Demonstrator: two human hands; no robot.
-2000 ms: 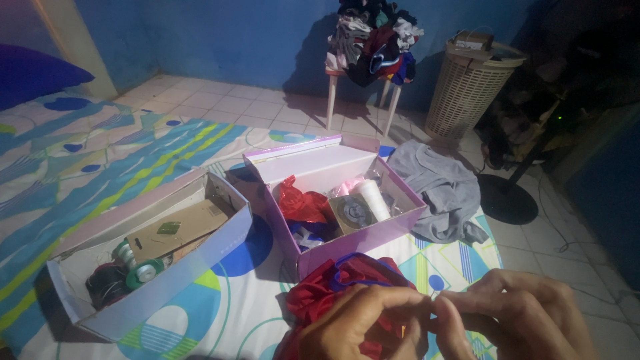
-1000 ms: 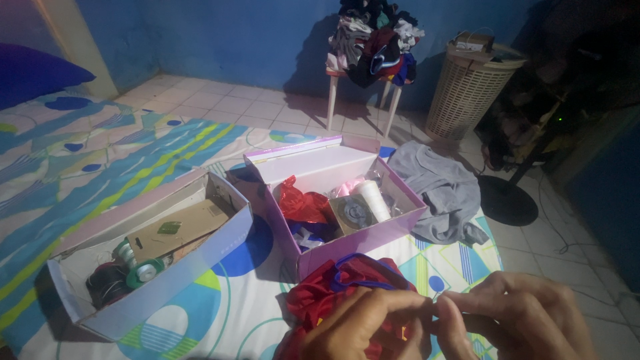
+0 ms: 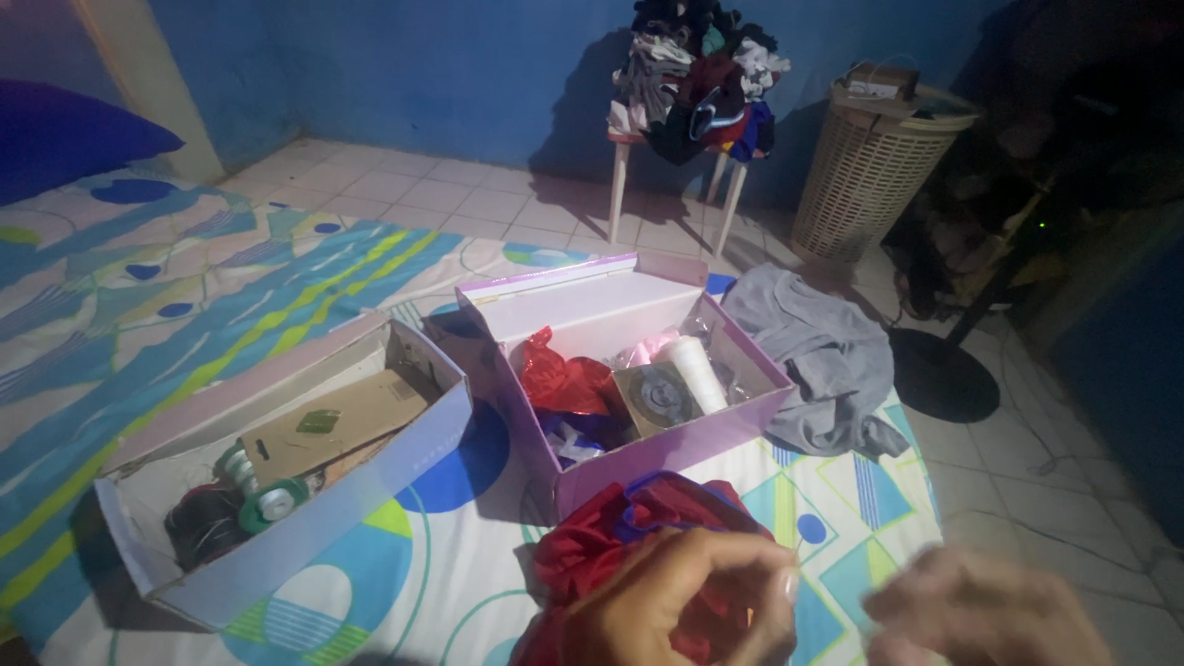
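My left hand (image 3: 694,597) is at the bottom, in front of a red cloth with blue edging (image 3: 592,536). Its thumb and index finger are pinched close together; whether something thin is between them cannot be seen. Blurred, my right hand (image 3: 980,610) is at the lower right, apart from the left, fingers curled, over the edge of the bed; its hold cannot be made out. Just beyond the red cloth stands an open purple cardboard box (image 3: 647,453) holding a red plastic bag (image 3: 564,375), a white cone of thread (image 3: 694,375) and a square card piece (image 3: 659,400).
A pale open box (image 3: 324,527) with brown cardboard (image 3: 342,421) and thread spools (image 3: 275,502) lies left on the patterned bedsheet (image 3: 370,592). A grey cloth (image 3: 805,356) is right of the purple box. Beyond are a stool piled with clothes (image 3: 694,83), a wicker basket (image 3: 869,176) and a round black stand base (image 3: 943,375).
My hands were together at the fingertips; now my right hand has moved away to the right, leaving a gap between them. The boxes and cloths have not moved.
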